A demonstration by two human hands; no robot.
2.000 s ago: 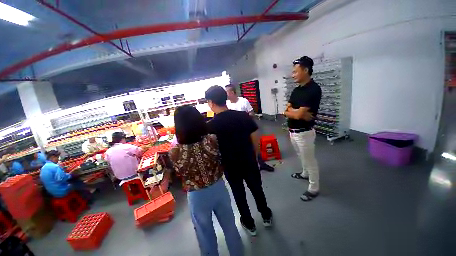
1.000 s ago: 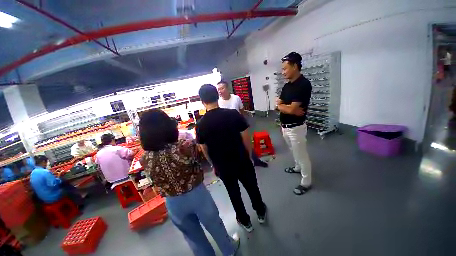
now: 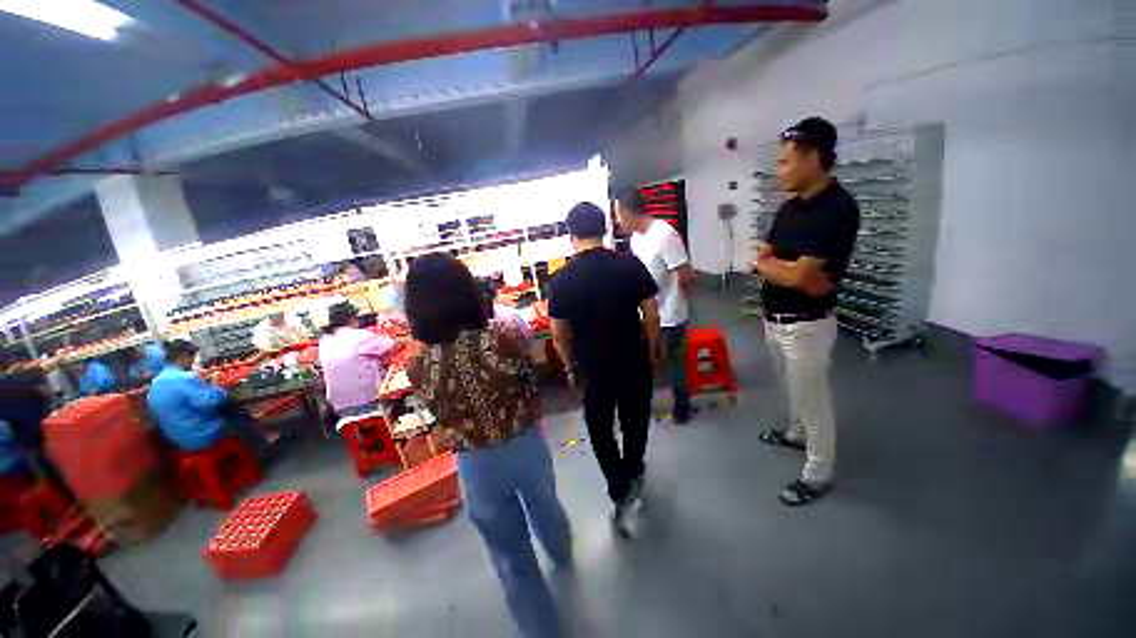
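Neither of my hands is in the picture. Nearest in front of me, a person in a patterned top and blue jeans [image 3: 480, 399] stands with their back to me. A person in black [image 3: 604, 324] stands just beyond, also from behind. An orange-red compartment tray stack [image 3: 259, 533] lies on the floor at the lower left. More orange-red trays [image 3: 414, 492] lie on the floor beside the person in jeans. What the trays hold is too small to tell.
A person with folded arms [image 3: 804, 249] stands at the right before a metal rack [image 3: 891, 237]. A purple bin [image 3: 1028, 378] is by the wall. Seated workers, one in pink [image 3: 355, 364], line the benches at left. Red stools [image 3: 708, 361] and stacked trays [image 3: 94, 442] stand on the floor.
The view has swung left, so things sit further right than a second ago. The person in black has stepped away from me, and the person in white now stands more in view, turned towards the benches.
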